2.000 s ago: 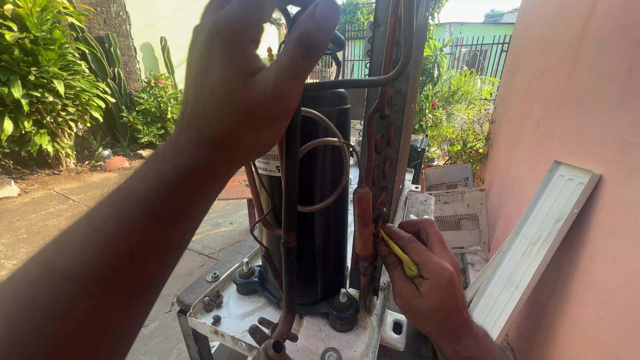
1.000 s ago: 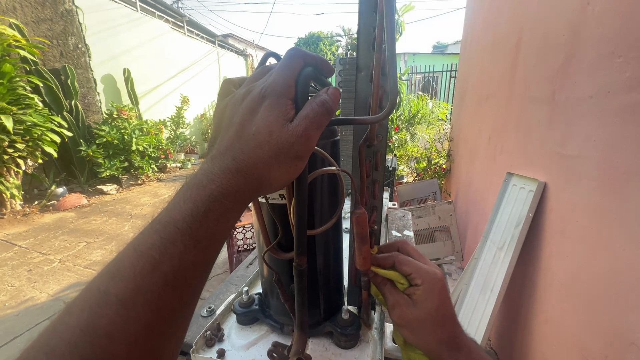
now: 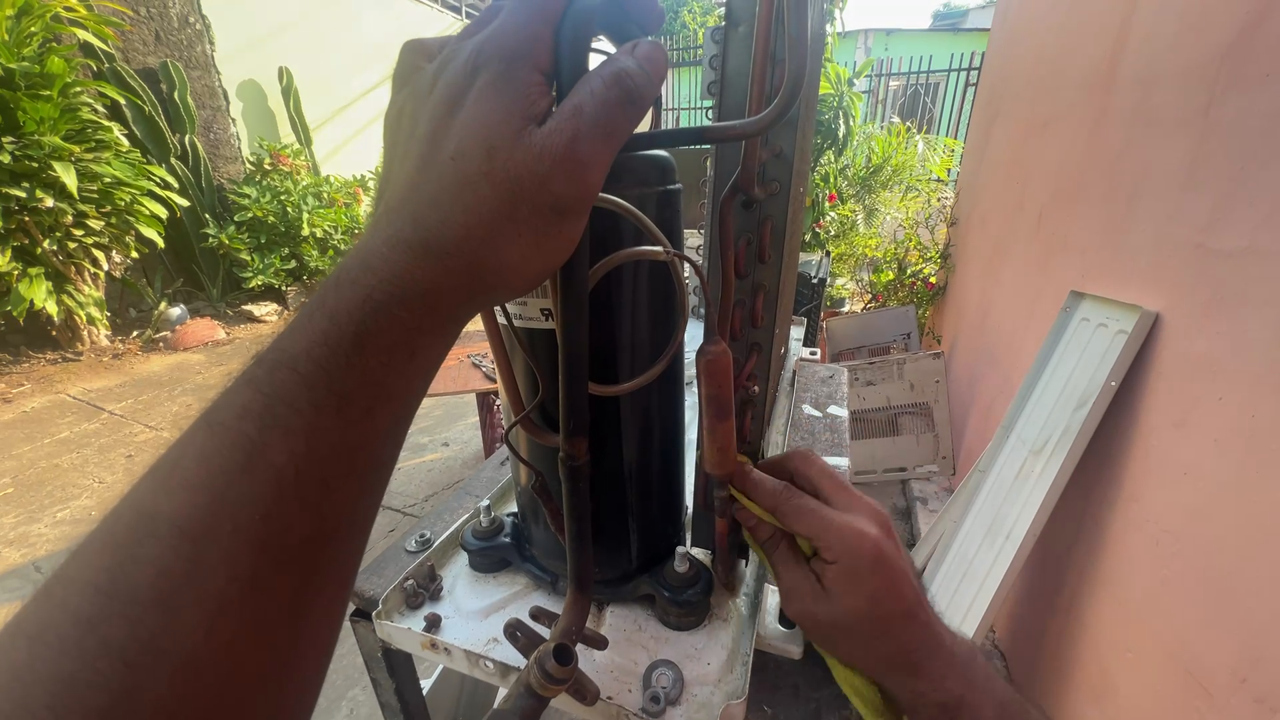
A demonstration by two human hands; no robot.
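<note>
My left hand (image 3: 500, 150) grips the upper bend of a dark copper pipe (image 3: 574, 360) in front of a black compressor (image 3: 640, 470). A yellow cloth (image 3: 850, 685) is pinched in my right hand (image 3: 840, 560), whose fingertips touch the tubing just below a copper filter drier (image 3: 717, 405). Thin capillary tube (image 3: 655, 375) loops across the compressor and joins the drier from above. Behind the drier stands the finned coil's metal end plate (image 3: 785, 230) with its copper bends. The compressor's feet rest on a white metal base pan (image 3: 640, 640).
Loose bolts (image 3: 422, 588) and washers (image 3: 662, 685) lie on the pan. A service valve (image 3: 555, 665) juts out at the front. At right, a white metal panel (image 3: 1040, 460) leans on a pink wall (image 3: 1130, 210), near beige plastic covers (image 3: 895, 415). Plants (image 3: 80, 170) grow at left.
My right hand stays by the drier with the yellow cloth, its fingers now just under the drier's lower end. My left hand remains on the upper pipe. The view has tilted down since one second ago.
</note>
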